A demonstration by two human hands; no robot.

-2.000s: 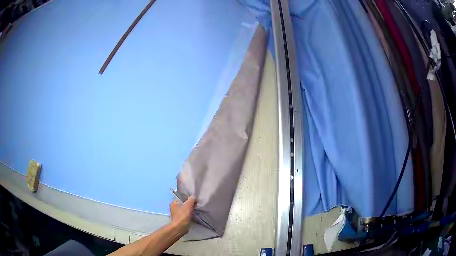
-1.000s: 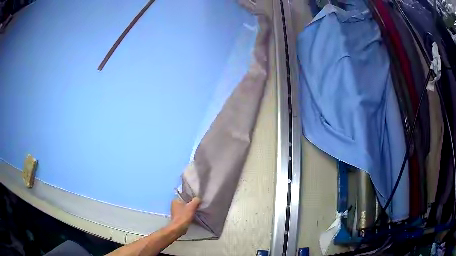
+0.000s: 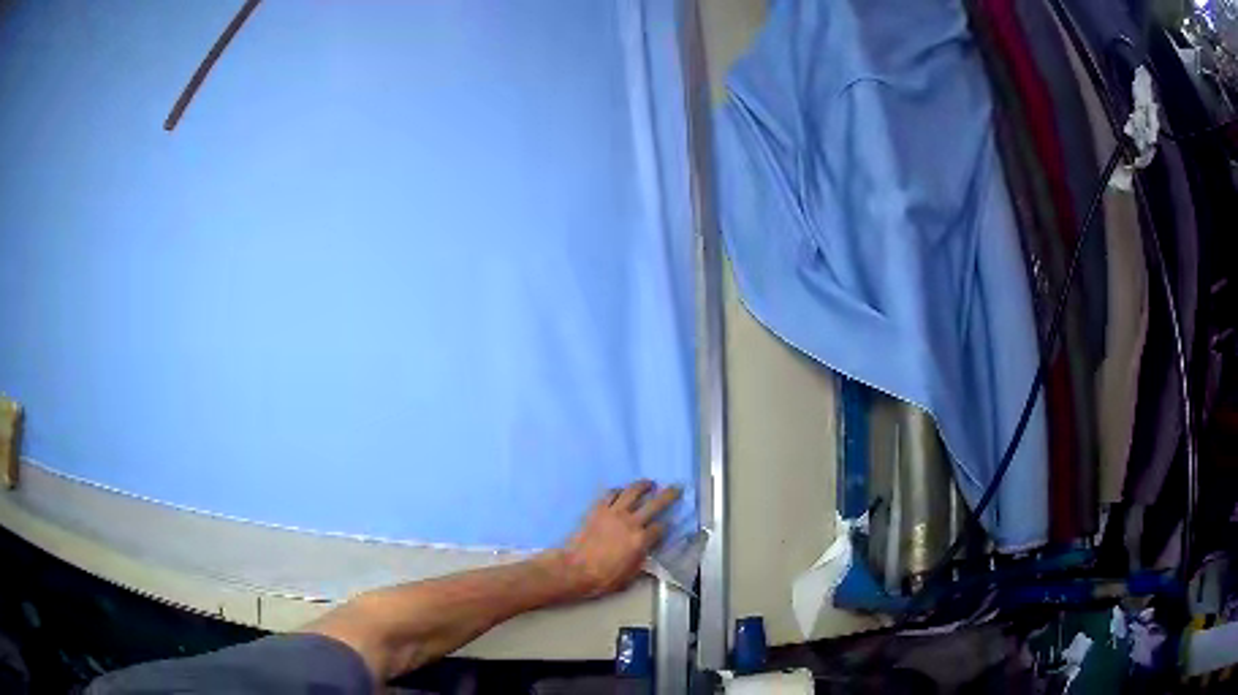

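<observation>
Light blue fabric [image 3: 340, 272] lies spread over the table, its right end flat up to the silver metal rail [image 3: 711, 353] and partly over it. My left hand [image 3: 618, 536] reaches in from the lower left and rests palm down on the cloth's near right corner, beside the rail, fingers spread. A pale grey strip [image 3: 245, 543] shows under the cloth's near edge. My right hand is not in view.
A thin brown strip [image 3: 204, 68] lies on the cloth, and a tan block [image 3: 11, 441] at the left edge. Loose blue fabric [image 3: 896, 231] lies beyond the rail, beside dark and red fabrics [image 3: 1052, 258]. A dark cord [image 3: 1043, 380] crosses there. Blue clamps [image 3: 634, 649] sit at the rail's near end.
The folded-back end with its brownish-grey side up is now laid flat, blue side up, to the rail. My left hand has moved right and opened from its grip. The view has shifted right.
</observation>
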